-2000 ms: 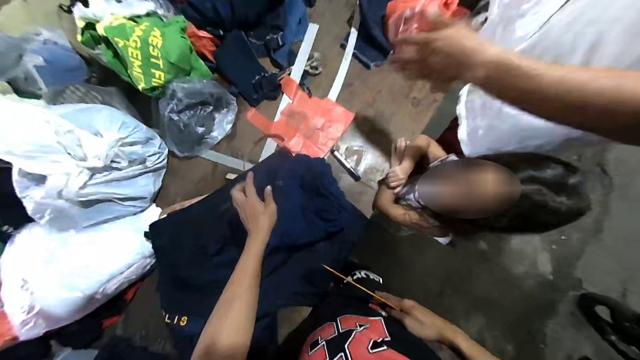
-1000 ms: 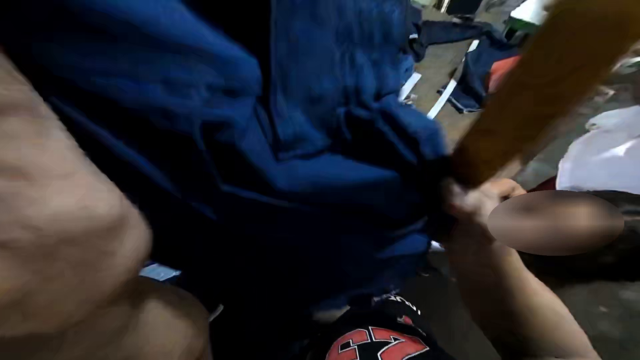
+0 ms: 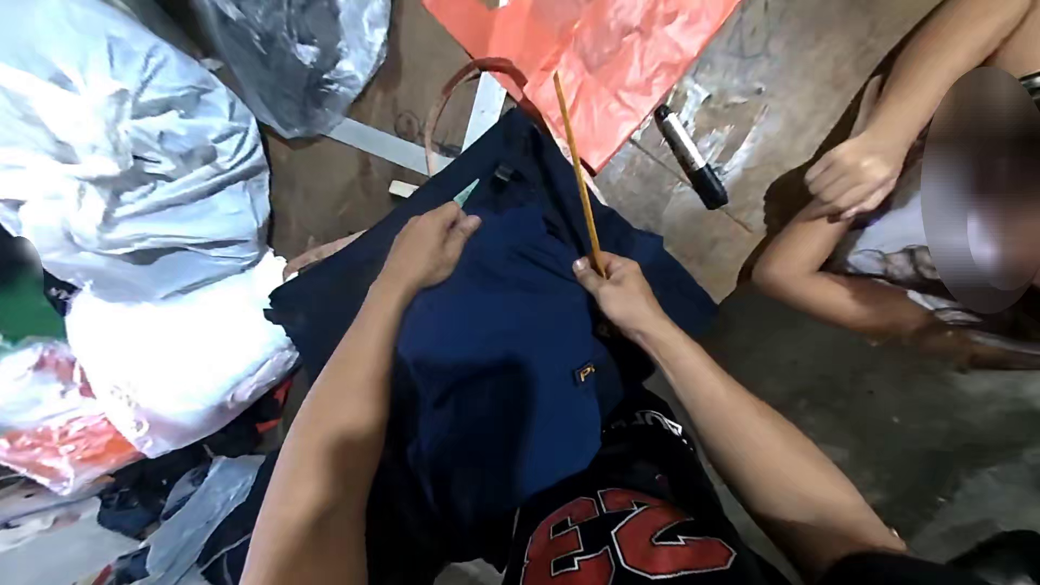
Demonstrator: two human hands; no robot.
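Observation:
A dark navy garment [image 3: 504, 325] lies spread over the work surface and hangs toward my lap. My left hand [image 3: 431, 244] rests on its left part, with a small pale green pointed piece [image 3: 466, 192], perhaps tailor's chalk, between thumb and finger. My right hand [image 3: 621, 292] holds a thin yellow-brown stick [image 3: 578, 166], whose far end points up and slightly left over the cloth. A curved brown strip [image 3: 435, 106] stands out beyond the garment's top edge. Yellow lettering shows on a small patch [image 3: 585, 373] below my right hand.
An orange-red plastic bag [image 3: 601, 65] and a black marker [image 3: 691, 158] lie past the garment. White plastic bags [image 3: 130, 162] crowd the left side, with a dark translucent bag [image 3: 301, 57] behind. A metal strip [image 3: 382, 144] lies between. Another person's arms [image 3: 861, 175] rest at the right.
The navy cloth, raised close to the camera one second ago, now lies flat. The stick was in my right hand two seconds ago too. The other person's arm at upper right is gone.

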